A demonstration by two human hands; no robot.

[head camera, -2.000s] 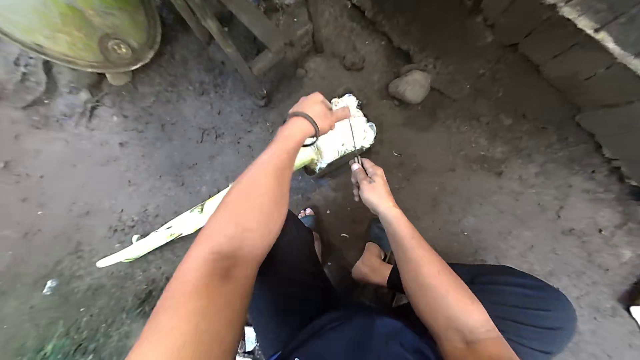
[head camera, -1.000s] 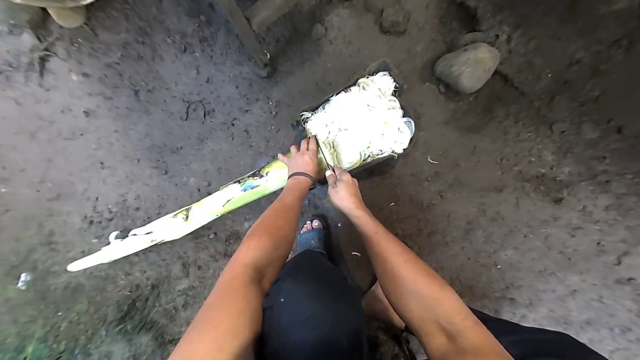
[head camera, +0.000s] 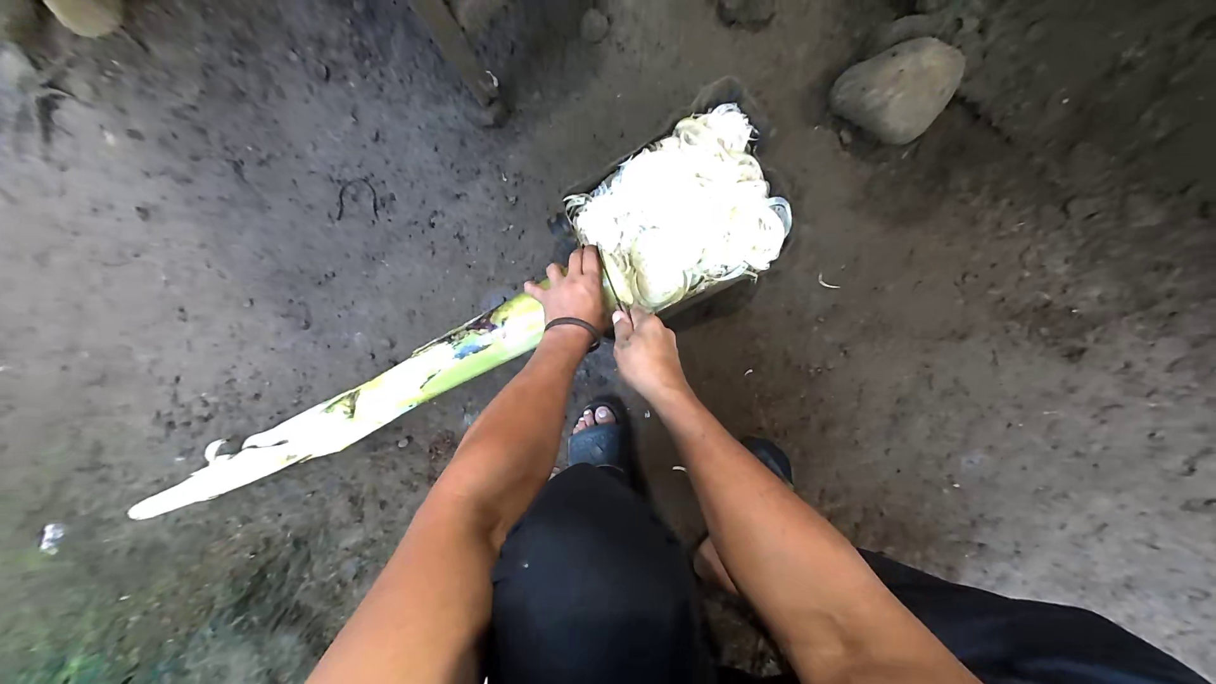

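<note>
A long pale green plant stem, apparently a banana stem (head camera: pixel 446 366), slants from the lower left up to a heap of thin white slices (head camera: pixel 689 204). The slices lie on a dark container or board whose rim shows at its edges. My left hand (head camera: pixel 573 290) presses on the stem's upper end with its fingers spread. Just right of it, my right hand (head camera: pixel 648 350) grips the handle end of a thin knife (head camera: pixel 613 277), whose blade lies across the stem's end beside the slices. The handle is mostly hidden in my fingers.
A rounded stone (head camera: pixel 898 90) lies on the dirt ground at the upper right. A wooden leg (head camera: pixel 458 52) stands at the top. My sandalled foot (head camera: pixel 598 437) is just below the hands, and my dark-clothed knee (head camera: pixel 594 570) is between my arms.
My left hand was over the white slices two seconds ago and now rests on the stem. The view has moved closer to the heap. Since one second ago both hands keep much the same places.
</note>
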